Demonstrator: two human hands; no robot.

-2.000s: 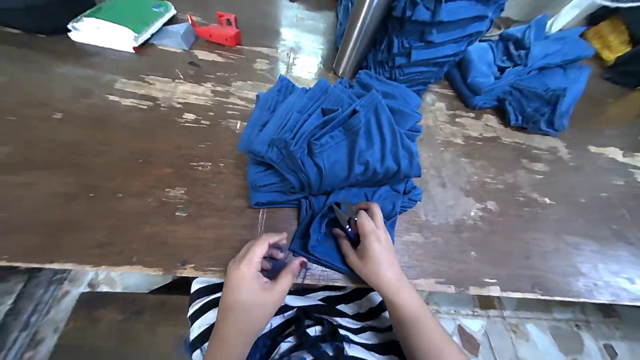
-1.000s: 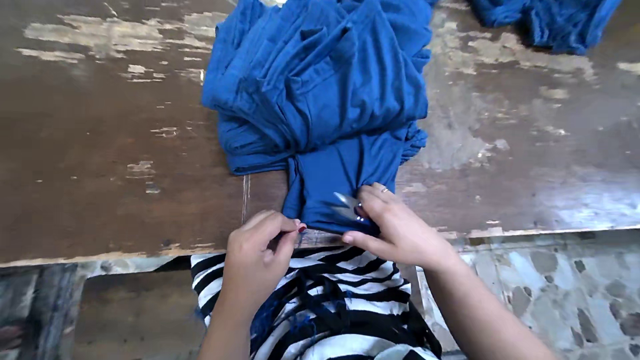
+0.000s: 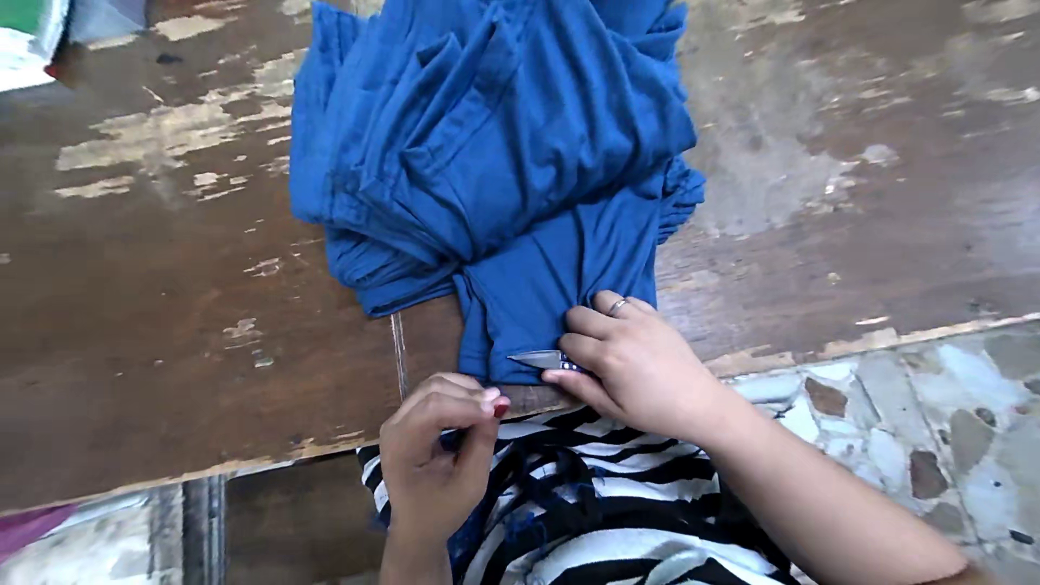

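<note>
A heap of blue garments (image 3: 520, 138) lies on the worn wooden table, with one blue piece (image 3: 536, 292) drawn out from it to the front edge. My right hand (image 3: 634, 357) rests on this piece and holds small thread snips (image 3: 540, 358), whose blades point left over the hem. Just left of the hem is my left hand (image 3: 447, 439), its thumb and forefinger pinched together at the table edge. Whether a thread is between those fingertips is too small to tell.
The wooden table (image 3: 162, 325) has peeling patches and a chipped front edge. A green and white item (image 3: 28, 49) lies at the far left corner. Below the edge are a striped garment on my lap (image 3: 617, 487) and a stone-patterned floor (image 3: 918, 431).
The view has come closer to the front of the table. The snips' blades, apart a second ago, now look together. My left hand stays near the hem's left corner.
</note>
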